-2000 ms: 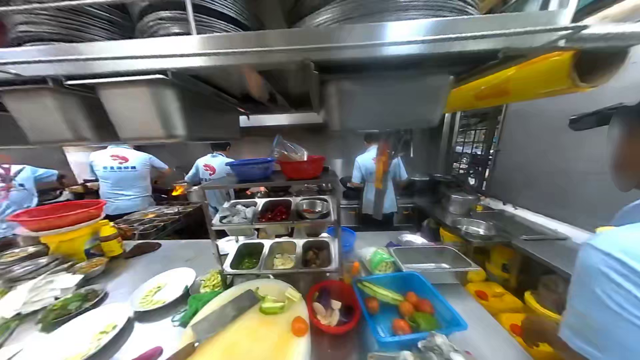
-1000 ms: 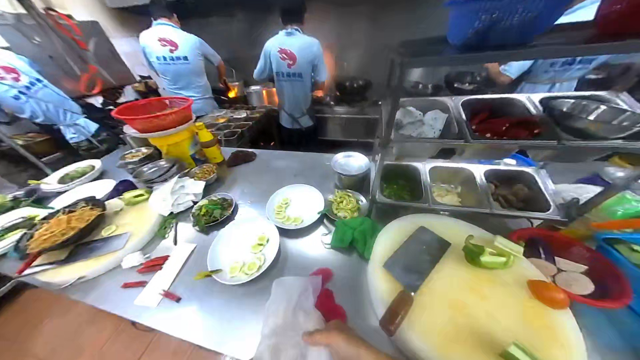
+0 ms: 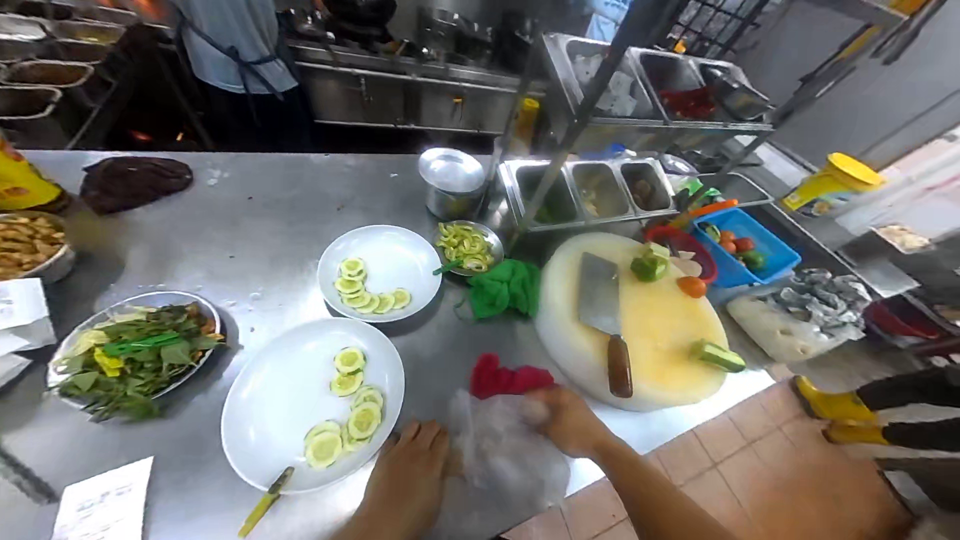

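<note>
My right hand (image 3: 574,421) is closed on the edge of a translucent plastic bag (image 3: 506,450), with a red cloth (image 3: 506,376) just beyond it. My left hand (image 3: 411,465) lies by the bag's left side; whether it grips the bag is unclear. Close to its fingers is a large white plate (image 3: 277,397) with cucumber slices (image 3: 364,420), and a peeler-like yellow-handled tool (image 3: 266,502) at its rim. Behind stands a smaller white plate (image 3: 390,259) of cucumber slices. A cleaver (image 3: 598,292) rests on the round cutting board (image 3: 675,352) to the right.
A green cloth (image 3: 506,289) lies beside the board, near a bowl of sliced greens (image 3: 466,246). Leafy greens fill a bowl (image 3: 214,307) at left. Metal food pans (image 3: 589,191) sit on a rack behind. A person in an apron (image 3: 236,52) stands beyond the steel counter (image 3: 247,217).
My left hand has come into view beside the plastic bag, which my right hand still touches. The view has shifted down towards the counter.
</note>
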